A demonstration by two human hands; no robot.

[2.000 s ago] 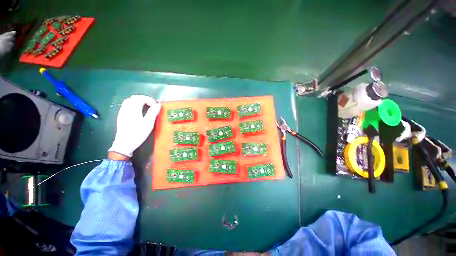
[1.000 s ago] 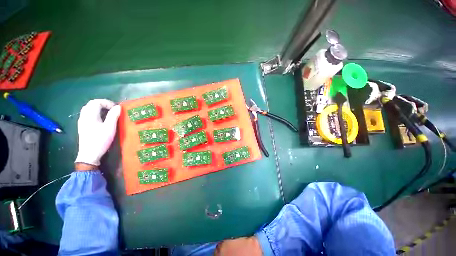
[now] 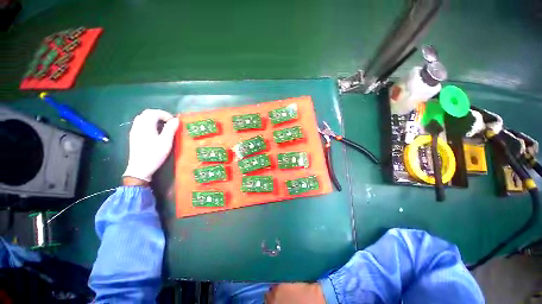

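Note:
Small green circuit boards (image 3: 254, 164) lie in three uneven columns on an orange-red tray (image 3: 238, 205). My left hand (image 3: 150, 144), in a white glove, rests at the tray's upper left corner with fingers curled; the fingertips are hidden, so its grip is unclear. Solder wire (image 3: 83, 198) runs from the spool (image 3: 40, 230) to behind my left wrist, and a short bit shows left of the glove. My right hand (image 3: 295, 293) is bare and cut off by the bottom edge; its fingers are out of view. Side cutters (image 3: 330, 135) lie spread beside the tray's right edge.
A grey box (image 3: 41, 155) and blue pen (image 3: 75, 117) are at left, another orange-red tray (image 3: 69, 77) behind. At right are a dark tool tray (image 3: 399, 176) with a whitish bottle (image 3: 414, 91) and yellow ring (image 3: 410, 159), iron cables (image 3: 531, 202), and a metal post (image 3: 401, 41).
The camera view has shifted. My right hand, out of the picture two seconds ago, now shows partly at the bottom edge. My left hand stays at the tray corner.

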